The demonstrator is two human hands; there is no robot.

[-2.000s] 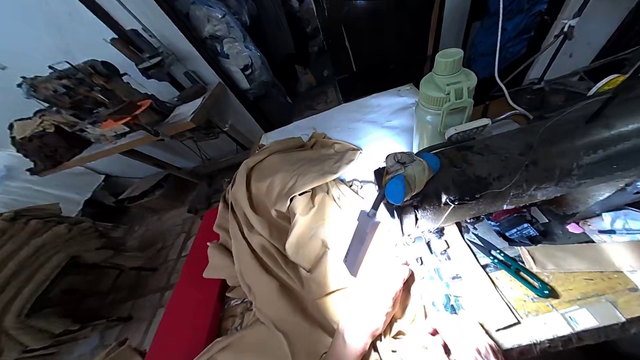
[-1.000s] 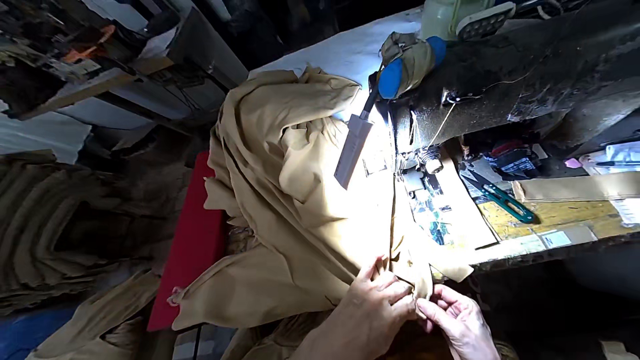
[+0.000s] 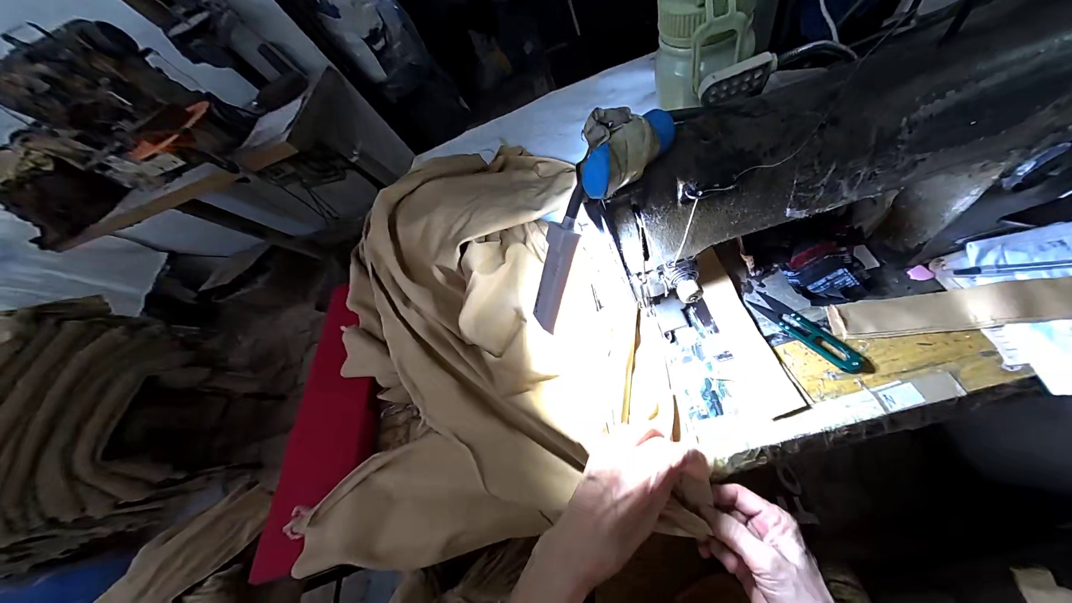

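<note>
Tan fabric (image 3: pixel 502 435) lies in loose folds to the left of an industrial sewing machine (image 3: pixel 804 151), and its edge runs down to my hands. My left hand (image 3: pixel 624 494) grips the fabric edge at the front of the table, its fingers washed out by bright light. Close on its right, my right hand (image 3: pixel 758 536) pinches the fabric between thumb and fingers. White thread hangs from the machine head near the tension dial (image 3: pixel 688 283). A flat metal blade (image 3: pixel 557 272) hangs from the machine's end, beside a blue part wrapped in cloth (image 3: pixel 624 155).
Green-handled thread snips (image 3: pixel 816 335) lie on the wooden table (image 3: pixel 909 364), near a tan strip (image 3: pixel 955 306). A green bottle (image 3: pixel 699 50) and a small lamp (image 3: pixel 737 77) are behind the machine. A red panel (image 3: pixel 314 452) stands left; stacked fabric (image 3: pixel 67 402) lies beyond it.
Two seconds ago my hands were hardly visible in glare at the bottom; now both hold the fabric edge at the table's front. The fabric spreads lower at the left than it did two seconds ago.
</note>
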